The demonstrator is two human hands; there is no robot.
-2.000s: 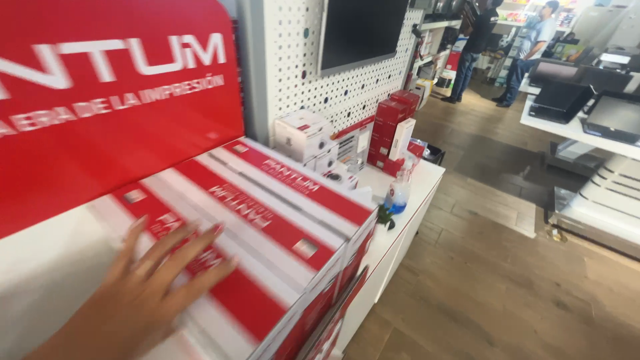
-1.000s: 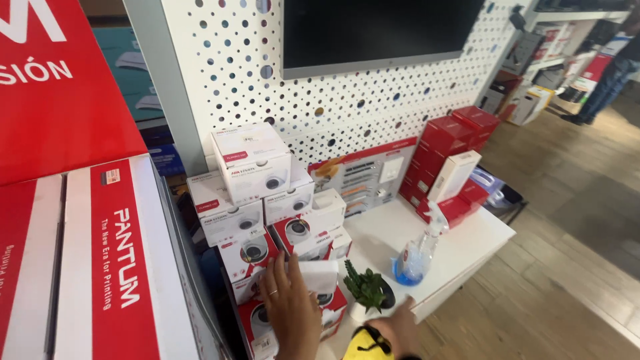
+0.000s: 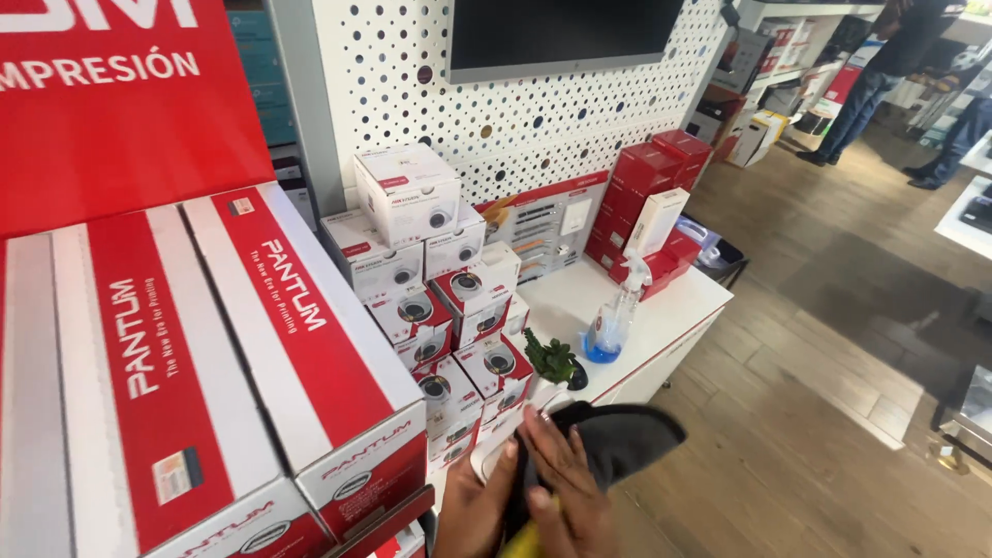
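Observation:
Both hands are together low in the middle of the head view. My left hand (image 3: pixel 477 504) grips a white object (image 3: pixel 490 453), whose kind I cannot tell. My right hand (image 3: pixel 562 473) presses a dark grey and yellow cloth (image 3: pixel 628 438) against it, fingers extended. Just beyond the hands stands a small green plant (image 3: pixel 549 355) in a white pot. A clear spray bottle with blue liquid (image 3: pixel 608 325) stands on the white counter (image 3: pixel 562 310) behind the plant. Stacked Hikvision camera boxes (image 3: pixel 407 194) are directly left of the hands.
Large Pantum printer boxes (image 3: pixel 310 310) fill the left side. Red boxes (image 3: pixel 639 182) and a display board of cables (image 3: pixel 542 232) stand at the counter's back, below a wall-mounted screen (image 3: pixel 558 35). Two people (image 3: pixel 860 101) stand farther off on the wooden floor (image 3: pixel 744 449).
My left hand has moved off the camera boxes to the white object, which both hands now hold with the cloth. The spray bottle still stands on the counter.

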